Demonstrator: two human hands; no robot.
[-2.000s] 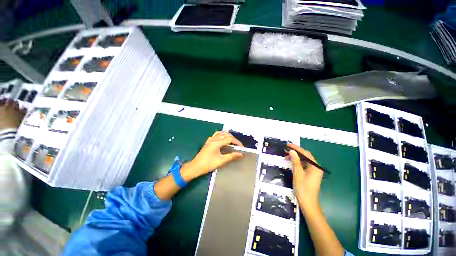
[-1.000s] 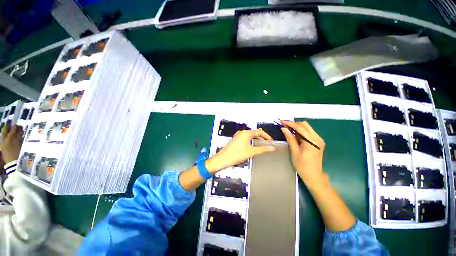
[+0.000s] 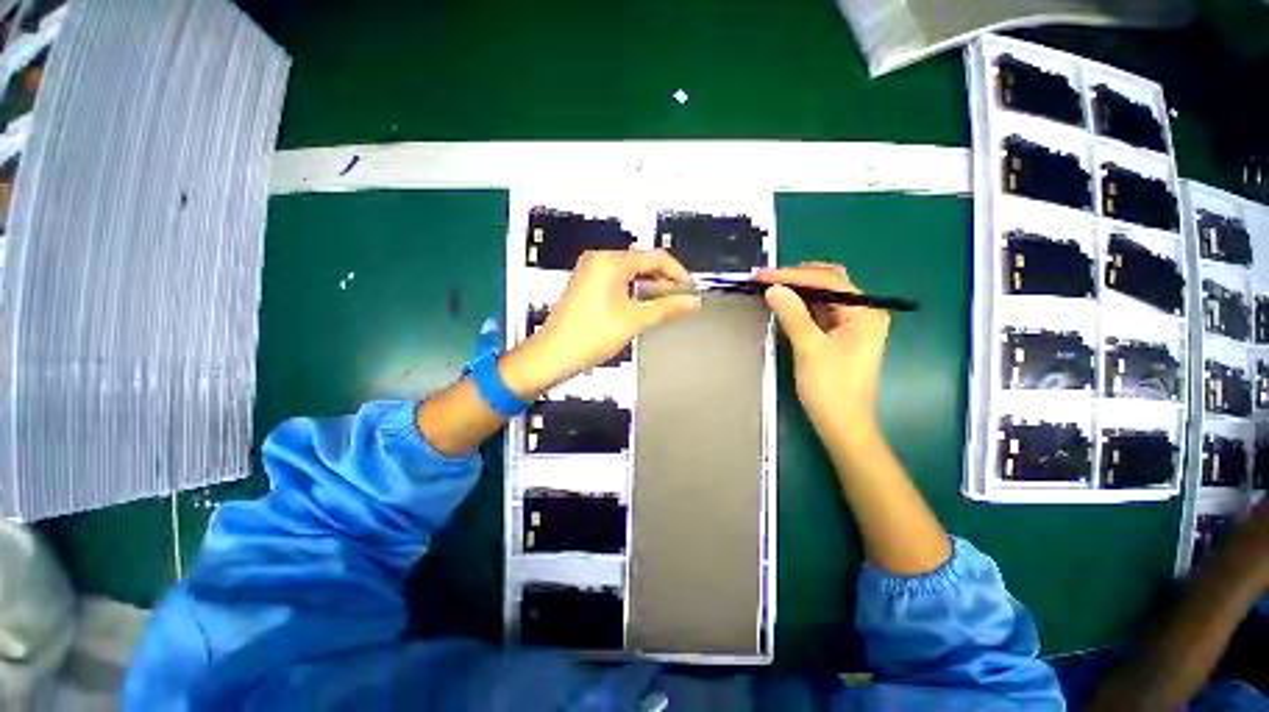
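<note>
A white board tray [image 3: 512, 501] with black circuit boards lies in front of me. A grey-brown adhesive sheet [image 3: 699, 487] covers its right column below the top board [image 3: 710, 241]. My left hand [image 3: 607, 309] pinches the sheet's top edge between thumb and fingers; a blue band is round the wrist. My right hand [image 3: 835, 327] holds dark tweezers [image 3: 856, 298] nearly level, their tips at the sheet's top edge close to my left fingertips. Whether a small piece is at the tips is too small to tell.
A tall white tray stack [image 3: 146, 264] stands at left. A tray of black boards [image 3: 983, 348] and another tray [image 3: 1193, 348] lie at right. A greyish plastic bag [image 3: 926, 28] is at the top right. A white strip [image 3: 418, 167] crosses the mat. Another person's arm [image 3: 1204, 626] shows at lower right.
The sheet has moved from the tray's left column to the right one. Both hands moved with it, and the tweezers now lie flatter at its top edge. The view has shifted downward, and the black bin is out of view.
</note>
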